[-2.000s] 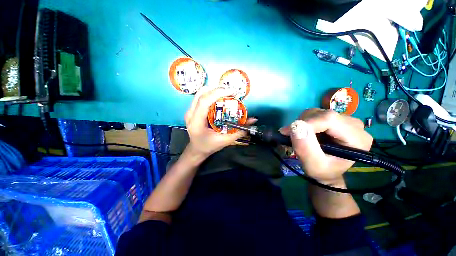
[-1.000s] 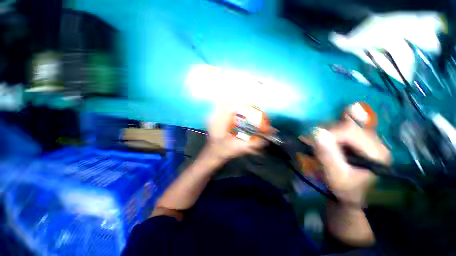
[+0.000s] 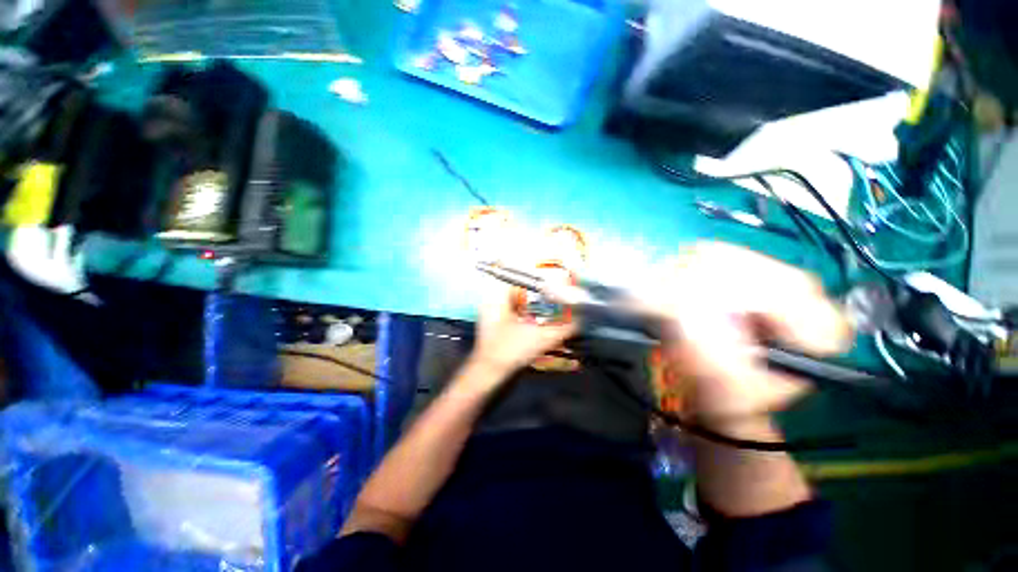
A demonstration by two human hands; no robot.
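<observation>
My left hand (image 3: 505, 333) is closed around an orange round housing (image 3: 546, 302) with a circuit board in it, at the bench's front edge. My right hand (image 3: 742, 324) is blurred and overexposed; it grips the soldering iron (image 3: 608, 310). The iron's thin tip points left and shows over the top of the held housing; whether it touches anything cannot be told. Two more orange housings stand on the mat just beyond, one at the left (image 3: 488, 231) and one at the right (image 3: 566, 242), both washed out by glare.
A blue parts tray (image 3: 536, 84) with small parts lies at the far side. A thin dark rod (image 3: 458, 177) lies on the mat. The soldering station (image 3: 299, 201) and tip cleaner (image 3: 201, 205) stand left. White paper (image 3: 804, 168), cables and light-blue wires lie right. Blue crates (image 3: 212, 447) are below left.
The view has tilted up, bringing the blue tray and a large box into view. The iron's tip has moved from the held board to above and left of it. Both hands keep their hold.
</observation>
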